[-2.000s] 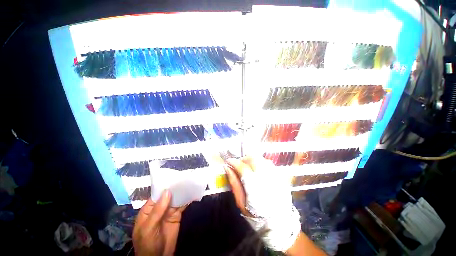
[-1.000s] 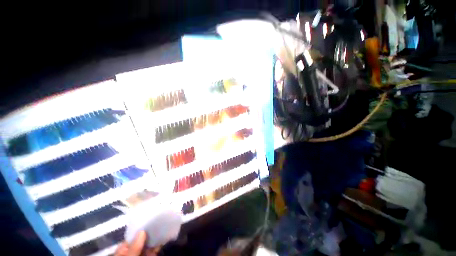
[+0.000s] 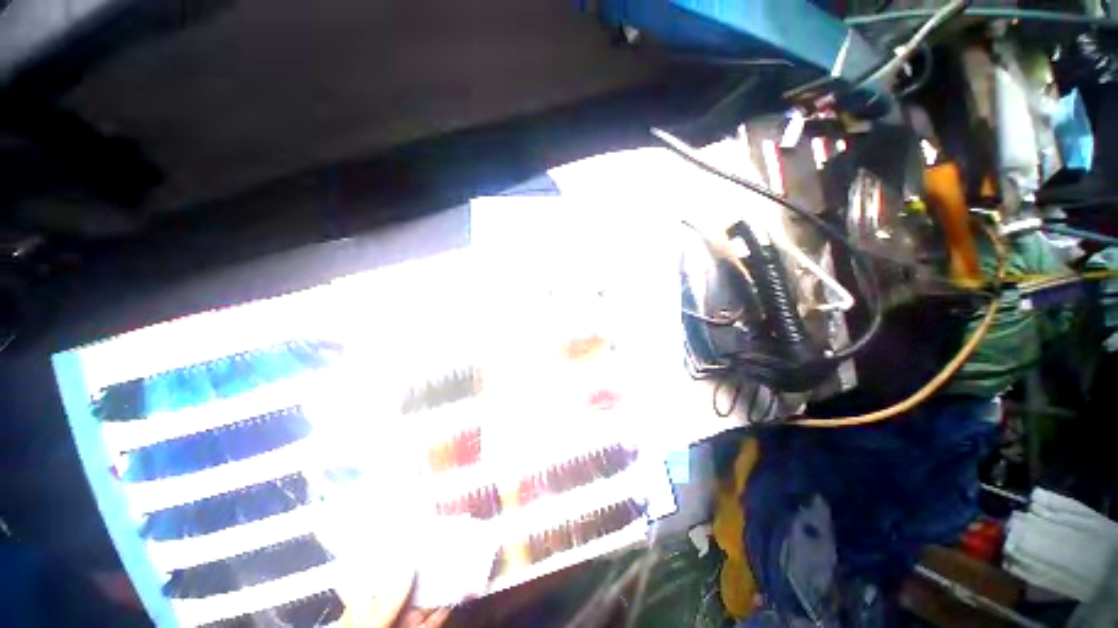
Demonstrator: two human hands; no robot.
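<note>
The open thread shade card (image 3: 368, 294) lies tilted in front of me, its centre and right side glaring white. Blue thread samples (image 3: 233, 444) hang in rows on the left page. Red and brown thread samples (image 3: 576, 472) show on the right page. My left hand (image 3: 386, 604) is cut off by the bottom edge. Its fingers hold a pale swatch (image 3: 454, 561) over the lower middle of the card, and the glare blurs the swatch's outline. My right hand is not in view.
A black ribbed part (image 3: 772, 288) with cables stands right of the card. A yellow-orange cord (image 3: 901, 411) curves beyond it. An orange upright object (image 3: 950, 221) is farther right. Dark blue cloth (image 3: 883, 478) and folded white material (image 3: 1067, 540) lie lower right. A blue bar (image 3: 748, 27) crosses the top.
The view has swung right, so the card sits lower and farther left in the picture. My right hand, on the card two seconds ago, has left view. My left hand still holds the swatch.
</note>
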